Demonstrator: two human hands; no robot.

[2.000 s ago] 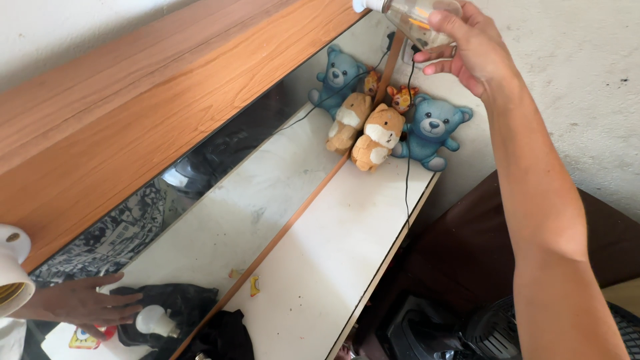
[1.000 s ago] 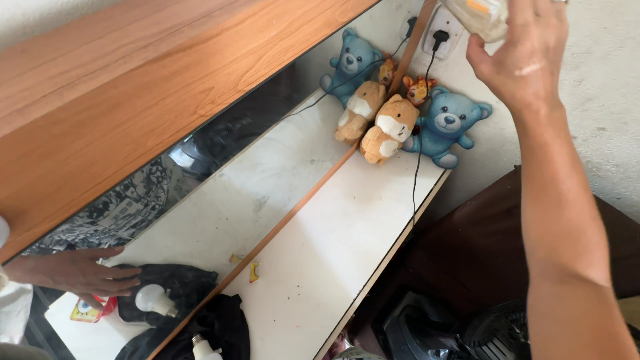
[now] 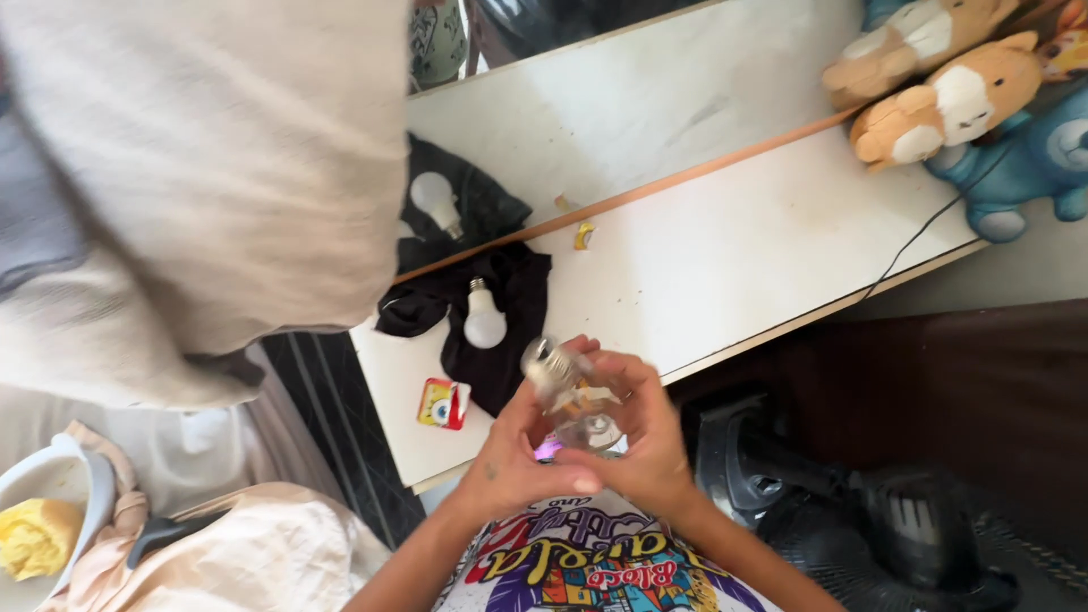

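Note:
A clear glass light bulb [image 3: 586, 408] with a metal screw base is held between my two hands, just past the table's front edge. My left hand [image 3: 527, 446] wraps its left side, and my right hand [image 3: 642, 425] grips it from the right. Beyond them, a white light bulb [image 3: 485, 319] lies on a black cloth [image 3: 531, 293] on the white tabletop [image 3: 722, 280]. A red and yellow wrapper [image 3: 444, 404] rests left of the cloth. The mirror behind reflects the white bulb.
Plush toys, among them an orange and white one [image 3: 952, 106] and a blue bear [image 3: 1028, 161], sit at the right end near a black cable [image 3: 918, 231]. A black fan [image 3: 901, 518] stands lower right. Beige fabric [image 3: 204, 170] hangs at upper left, above a bowl [image 3: 98, 484] holding something yellow.
My right hand has come down from the wall with the clear bulb, and both hands now hold it. The view has swung down and left.

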